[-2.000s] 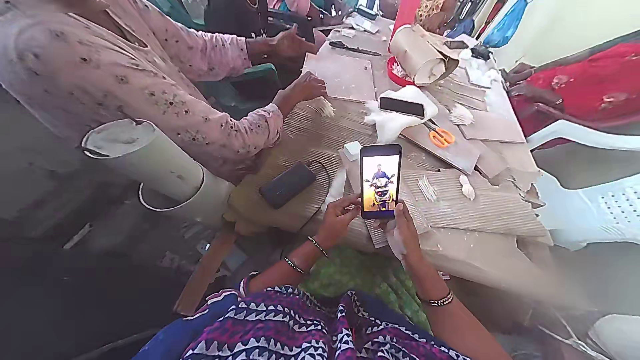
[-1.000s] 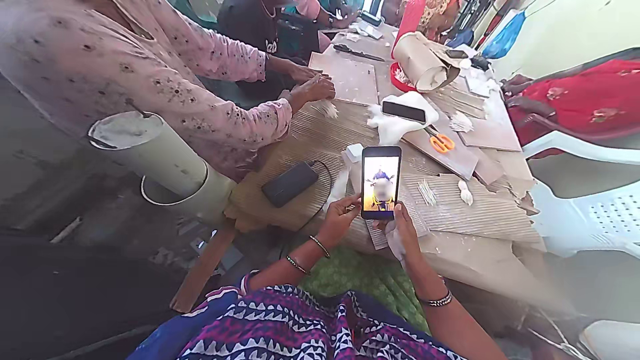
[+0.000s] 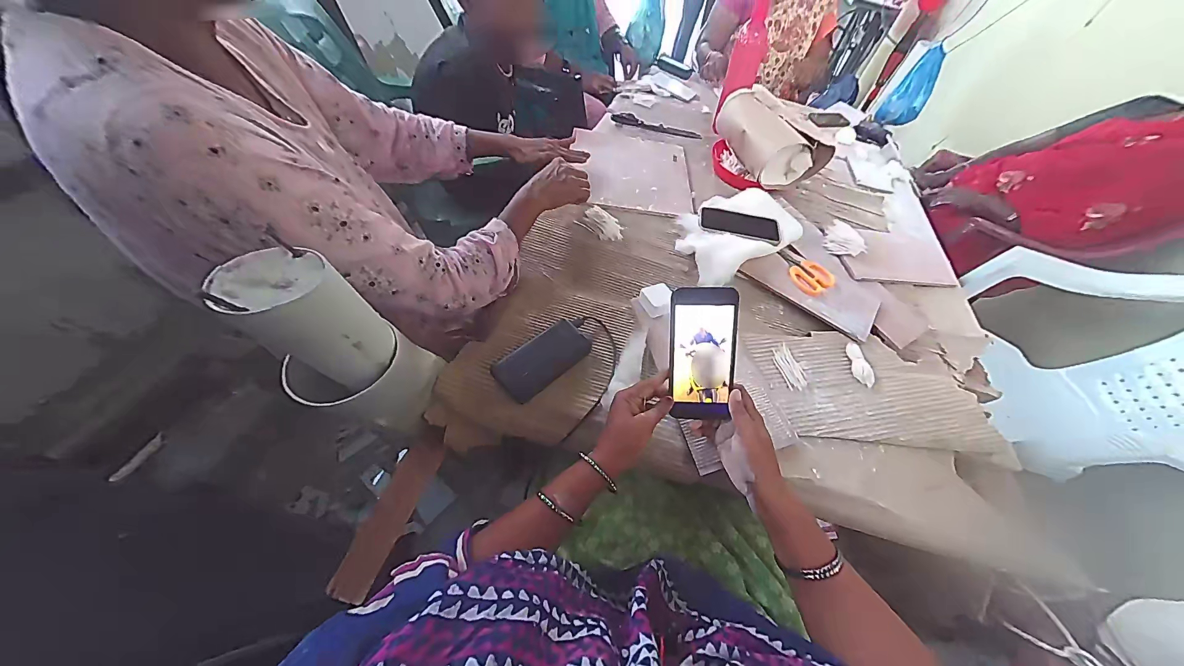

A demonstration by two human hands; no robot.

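A lit smartphone (image 3: 704, 353) is held upright between my two hands, a picture on its screen. My left hand (image 3: 634, 421) grips its lower left edge, and my right hand (image 3: 751, 439) grips the lower right, with something whitish against the palm. Just behind the phone lies a small white block (image 3: 656, 300). To its left a black power bank (image 3: 542, 360) with a cable rests on corrugated cardboard (image 3: 592, 268). Bundles of white cotton wicks (image 3: 790, 367) lie to the right. Farther back are orange-handled scissors (image 3: 811, 277) and a second phone (image 3: 739, 224) on white cotton (image 3: 721, 256).
A co-worker's hands (image 3: 559, 183) are at a flat board (image 3: 638, 171) on the left, beside a wick bundle (image 3: 603, 223). Large pale cylinders (image 3: 305, 319) stand at the near left. A white plastic chair (image 3: 1110, 388) is on the right. Other people sit around the table.
The picture on the phone's screen has changed from two seconds ago. Both my hands keep hold of the phone. The co-worker's nearer hand has moved from the wick bundle toward the board.
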